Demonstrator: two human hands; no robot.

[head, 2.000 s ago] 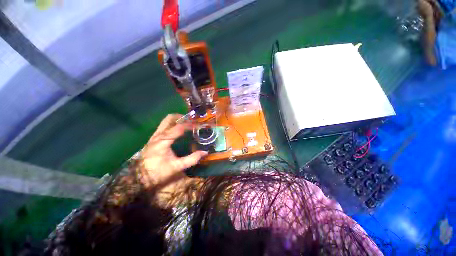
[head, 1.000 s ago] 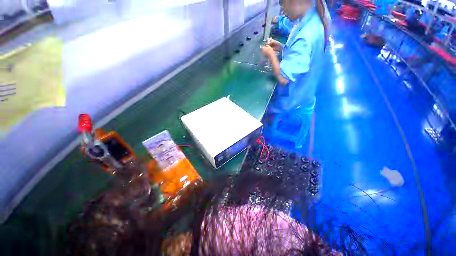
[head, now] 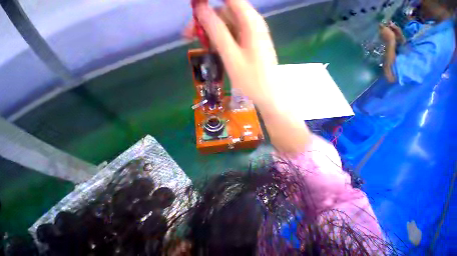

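Note:
The orange test fixture (head: pixel 228 144) stands on the green bench. A round black part with a pale ring (head: pixel 214 126) sits on its small green nest plate (head: pixel 223 134). My right hand (head: pixel 245 50) reaches up across the fixture from a pink sleeve, its fingers around the red clamp handle (head: pixel 199 30) near the top edge. The clamp handle is raised, and the dark metal linkage (head: pixel 210 82) is above the nest. A skin-toned patch shows behind hair at the bottom edge; I cannot tell whether it is my left hand.
A silvery sheet (head: pixel 153 150) bears many round black parts (head: pixel 133 192) at lower left. A white box (head: pixel 313 92) stands right of the fixture, partly behind my forearm. A person in blue (head: pixel 421 52) is at upper right. Hair covers the bottom middle.
The view has swung back to the fixture and the silvery sheet. My right hand has come onto the red handle. My left hand, at the nest two seconds ago, has left it.

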